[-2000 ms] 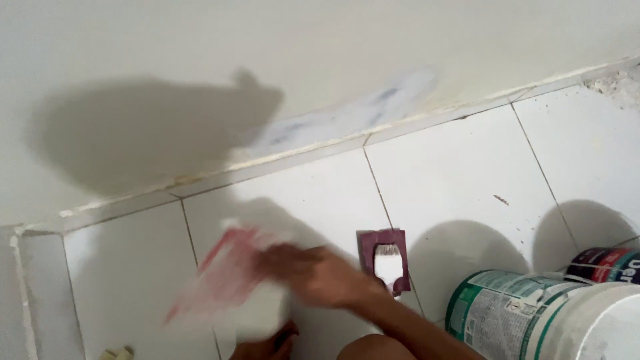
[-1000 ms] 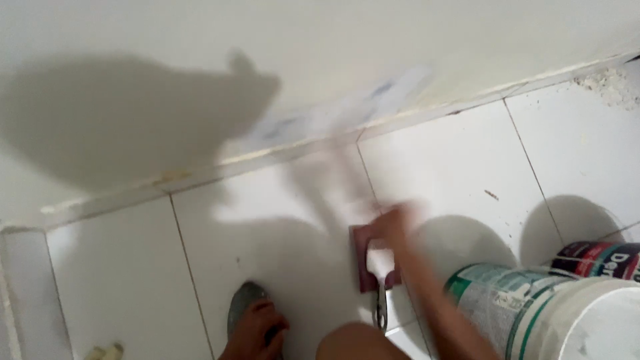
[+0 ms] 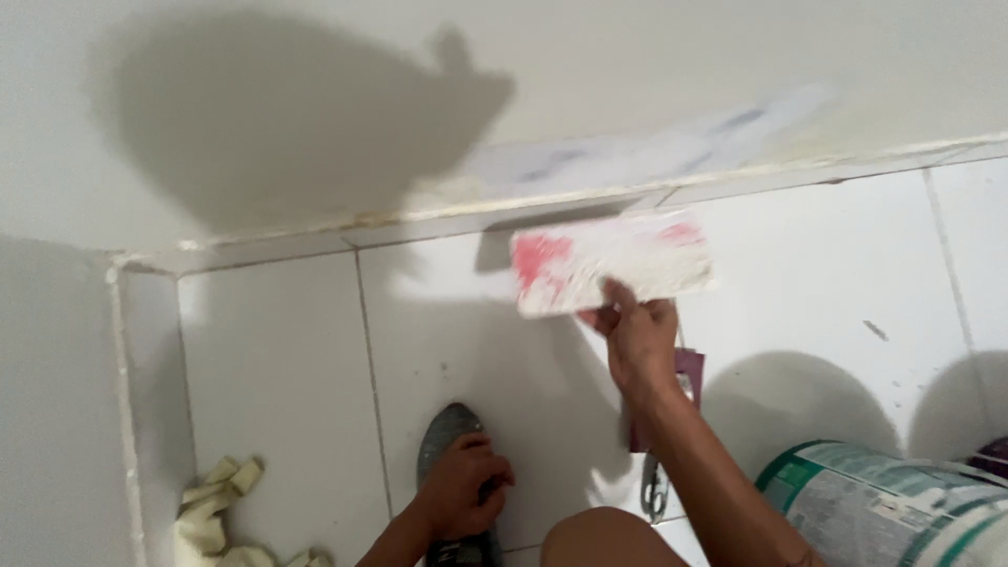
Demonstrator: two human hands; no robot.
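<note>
My right hand point(image 3: 642, 335) grips the lower edge of a flat rectangular board point(image 3: 614, 264), smeared white with red patches, just off the foot of the wall. Curled and holding nothing that shows, my left hand point(image 3: 466, 484) rests over the dark shoe point(image 3: 450, 429). Pale patches with bluish-grey streaks mark the wall point(image 3: 630, 153) above the skirting. Partly hidden by my right forearm, dark red sandpaper point(image 3: 690, 364) lies on the tiles, with a tool's metal handle point(image 3: 654, 488) below it.
A green and white bucket point(image 3: 850, 496) stands at the lower right, with a dark container point(image 3: 994, 458) beyond it. Crumpled cream masking tape point(image 3: 203, 524) lies at the lower left. The tile skirting point(image 3: 291, 256) runs along the wall to a corner at the left.
My right hand was over the sandpaper and brush one second ago; now it holds the smeared board nearer the wall. My left hand remains by the shoe.
</note>
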